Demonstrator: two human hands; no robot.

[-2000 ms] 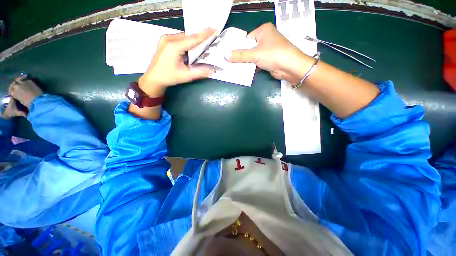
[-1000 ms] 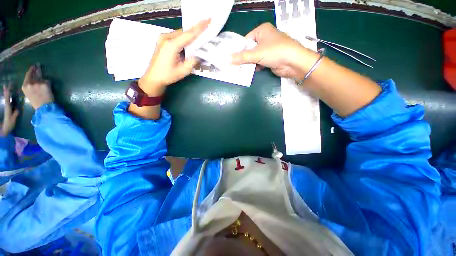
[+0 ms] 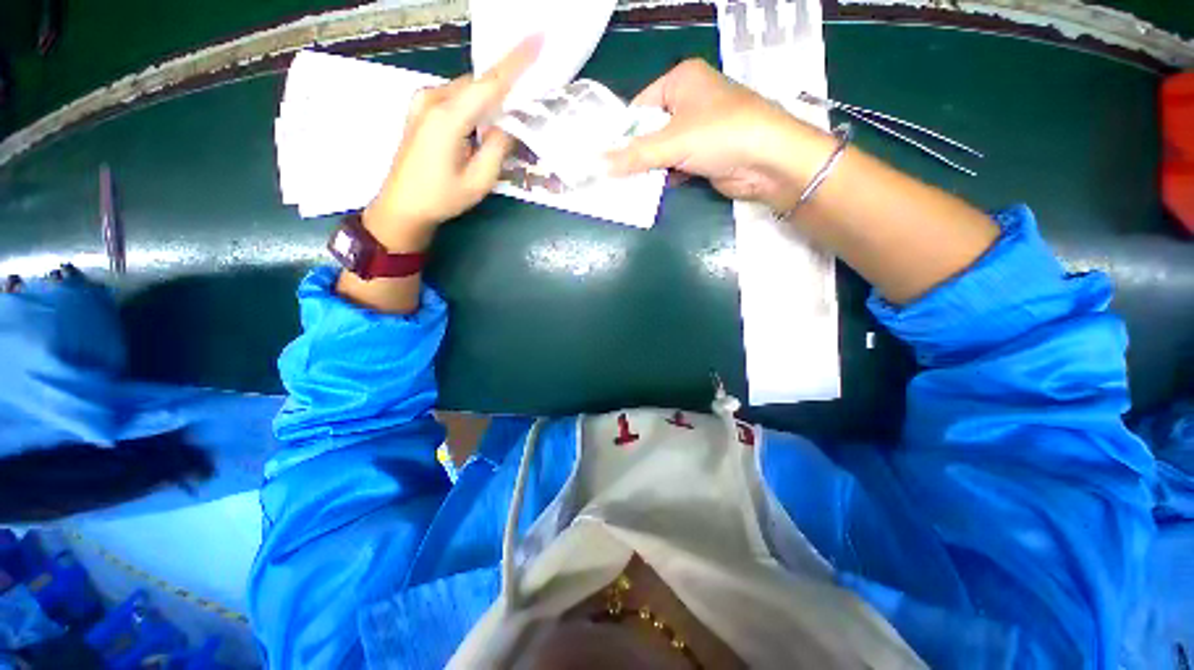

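Several white sticker sheets (image 3: 576,131) with rows of grey shapes are between my hands, one bent up and curling. My left hand (image 3: 452,151) holds their left part, its index finger against an upright white sheet and its thumb at the lower sheets. My right hand (image 3: 714,131) pinches their right end between thumb and fingers. A fanned stack of sticker sheets (image 3: 341,131) lies at the left, partly behind my left hand. A long white sticker strip (image 3: 788,314) lies on the bench under my right wrist, grey shapes at its far end.
Tweezers (image 3: 904,135) lie right of the strip on the dark green bench (image 3: 589,340). A small white scrap (image 3: 871,340) is near the strip. A red bin (image 3: 1181,157) is at the right edge. A dark thin object (image 3: 110,220) lies at left, near a neighbour's blue sleeve (image 3: 59,340).
The held sheets have spread and one curls up more between my hands. My left fingers have shifted slightly. The neighbour's hands have left the bench at left, and a dark thin object shows there.
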